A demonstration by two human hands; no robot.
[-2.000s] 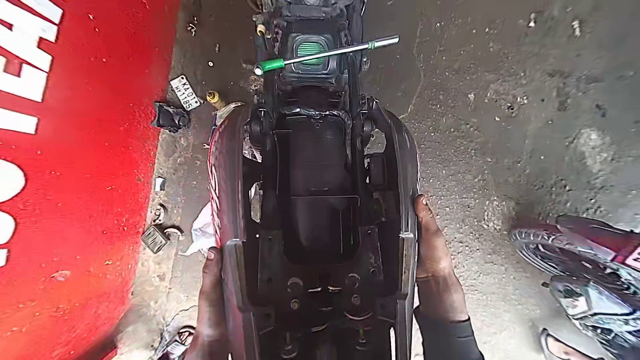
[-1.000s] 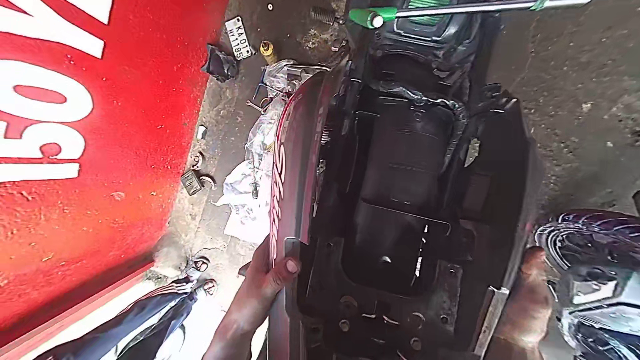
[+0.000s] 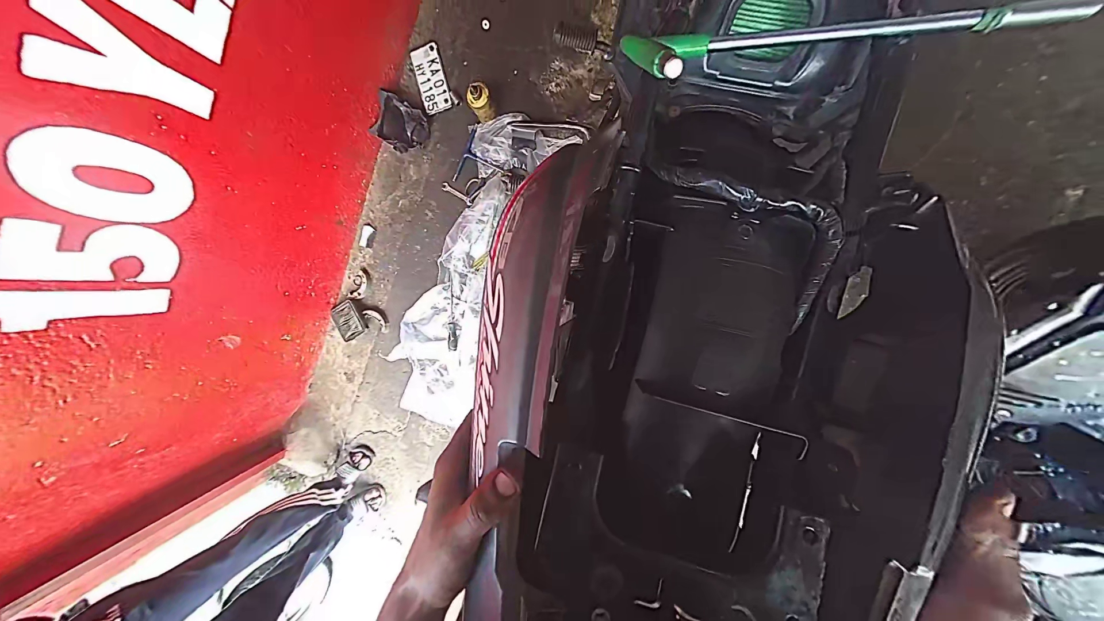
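A motorcycle's rear body fills the middle and right of the view, with its seat area uncovered. My left hand grips the dark side panel with a red edge and lettering, thumb on top near its lower end. On the far side, my right hand rests against the outer face of the other side panel; its fingers are partly hidden and blurred. Across the frame's front lies a metal bar with a green end, above a green ribbed part. A wire bundle wrapped in clear plastic edges the black inner tray.
At the left stands a red wall with white lettering. Clear plastic sheeting with tools, a yellow bottle and a number plate lie on the ground. A person's legs show at lower left, another motorcycle at right.
The view has moved closer and swung left. The two side panels now stand wider apart at the rear body, with my hands still at their outer sides.
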